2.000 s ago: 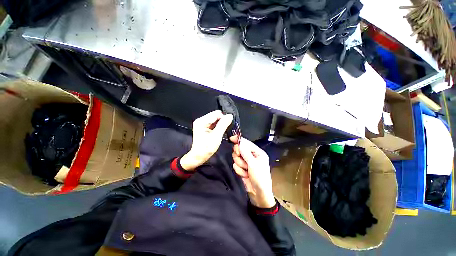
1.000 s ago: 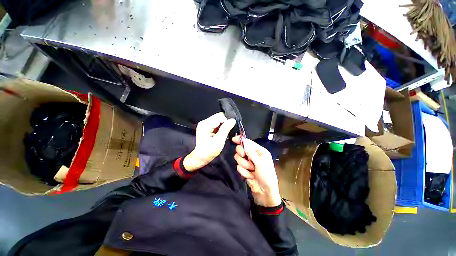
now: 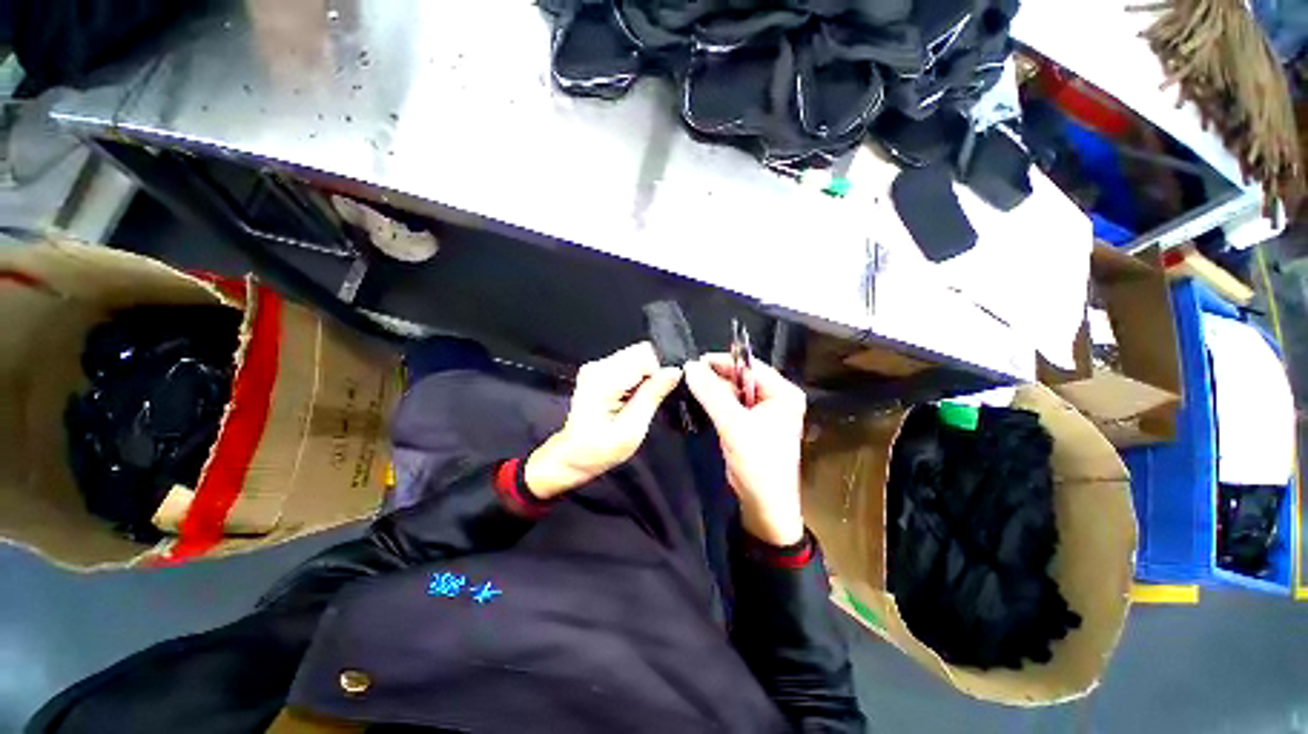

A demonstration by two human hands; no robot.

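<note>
My left hand point(image 3: 603, 416) pinches a small black sewn piece point(image 3: 669, 333) above my lap, in the middle of the view. My right hand point(image 3: 757, 430) is beside it, its fingertips at the piece's near right edge. The thread snips point(image 3: 742, 361) are held in my right hand, slim blades pointing up and away from the piece, reddish at the grip. The lower part of the piece is hidden by my fingers. Any thread is too fine to see.
The metal bench point(image 3: 474, 136) bears a black pile point(image 3: 803, 86) and flat black pieces point(image 3: 932, 212) on white paper point(image 3: 1004, 294). A red-striped carton point(image 3: 237, 430) stands left, another carton point(image 3: 1105, 574) right, both holding black pieces. A blue crate point(image 3: 1179, 502) is far right.
The snips have turned upright, away from the piece's edge. My right hand has moved up, its fingertips now at the piece. The piece is turned and shows shorter. The view has shifted slightly.
</note>
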